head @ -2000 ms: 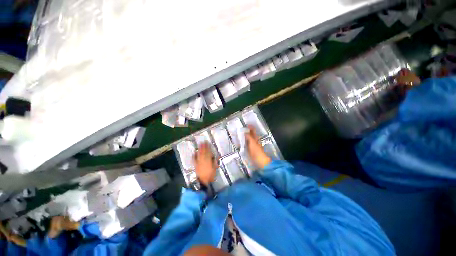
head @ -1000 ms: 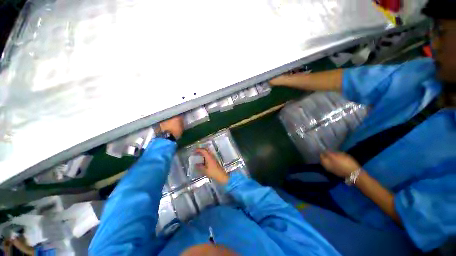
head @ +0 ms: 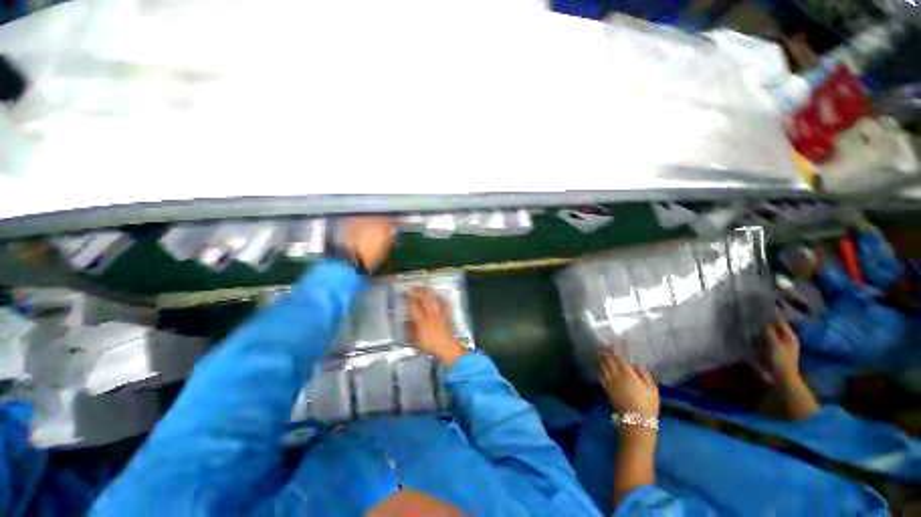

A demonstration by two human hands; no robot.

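A clear blister tray [head: 375,385] with pale units in its pockets lies in front of me. My right hand [head: 432,321] rests over the tray's upper row near its right end; whether it holds a unit I cannot tell. My left hand [head: 367,240] is blurred and reaches to the row on the green belt, just under the shelf edge; its fingers are partly hidden, so its grip does not show. Small white units [head: 485,222] lie on the belt to its right, and more units [head: 234,242] lie to its left.
The white shelf [head: 404,111] overhangs the belt [head: 550,228]. A tan edge guide [head: 515,265] runs between belt and trays. At right, another person's hands touch a stack of clear trays [head: 667,308]. White cartons [head: 116,353] are piled at left.
The view has turned, so the shelf edge lies nearly level. The neighbour's reaching hand has come back from the belt to the tray stack. My left hand remains at the belt, my right over the tray.
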